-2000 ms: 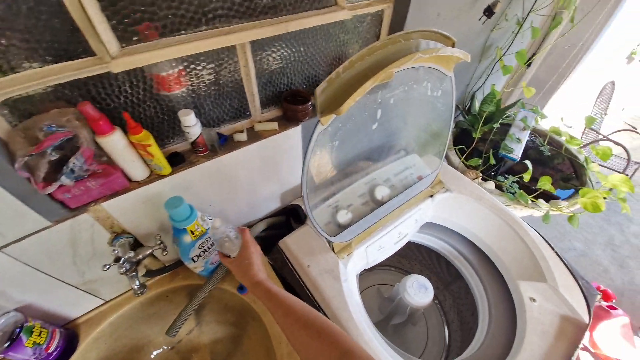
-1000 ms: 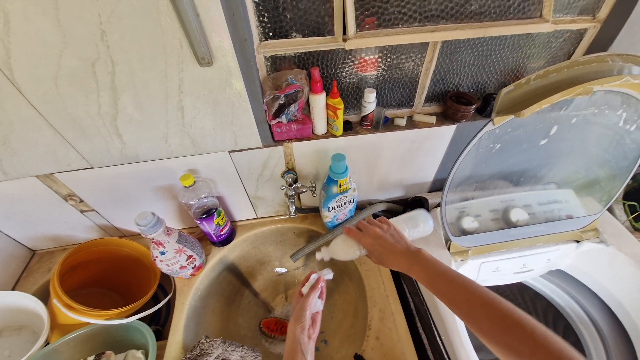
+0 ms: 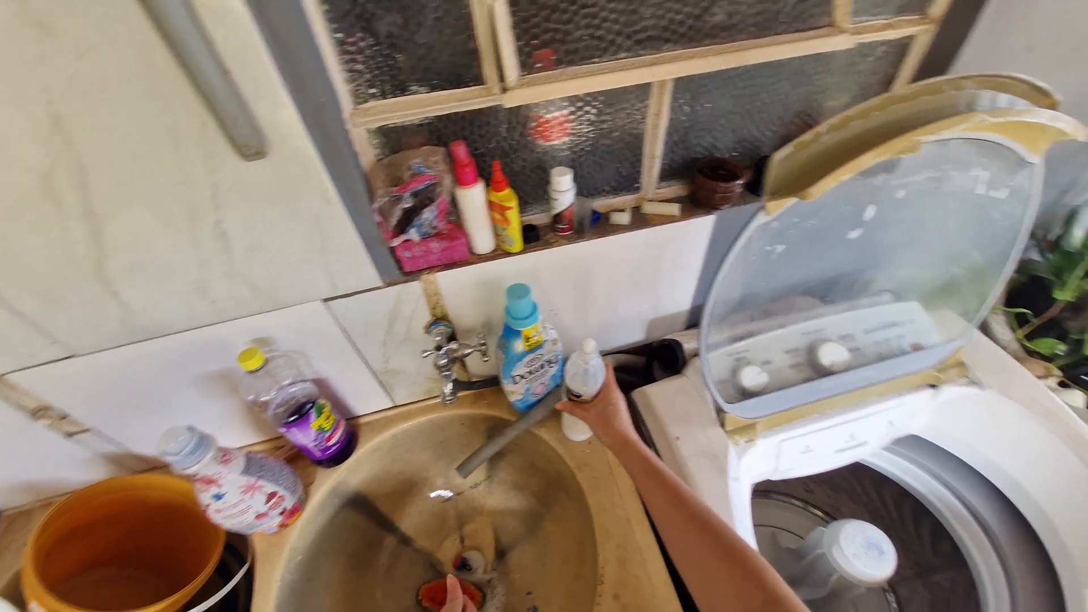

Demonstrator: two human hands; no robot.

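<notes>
My right hand (image 3: 605, 410) is closed around a clear plastic bottle (image 3: 585, 378) with white contents, which stands upright on the sink's right rim. Just left of it is a blue Downy softener bottle (image 3: 529, 353), near the metal faucet (image 3: 450, 359). A grey hose (image 3: 501, 440) reaches over the stone sink (image 3: 340, 518). At the bottom edge only the fingertips of my left hand (image 3: 457, 595) show, at a red-orange object (image 3: 435, 592) in the basin; whether they grip it is hidden.
An open top-load washing machine (image 3: 684, 421) stands on the right, its lid (image 3: 875, 272) raised. Left of the basin are a purple-liquid bottle (image 3: 316, 429), a floral-patterned bottle (image 3: 246, 489) and an orange bucket (image 3: 127, 544). Small bottles (image 3: 474, 204) line the window sill. A cabinet handle (image 3: 212, 85) hangs upper left.
The white-filled bottle was tilted over the basin in my right hand one second ago; it is now upright on the rim. My left hand has moved down, mostly out of view.
</notes>
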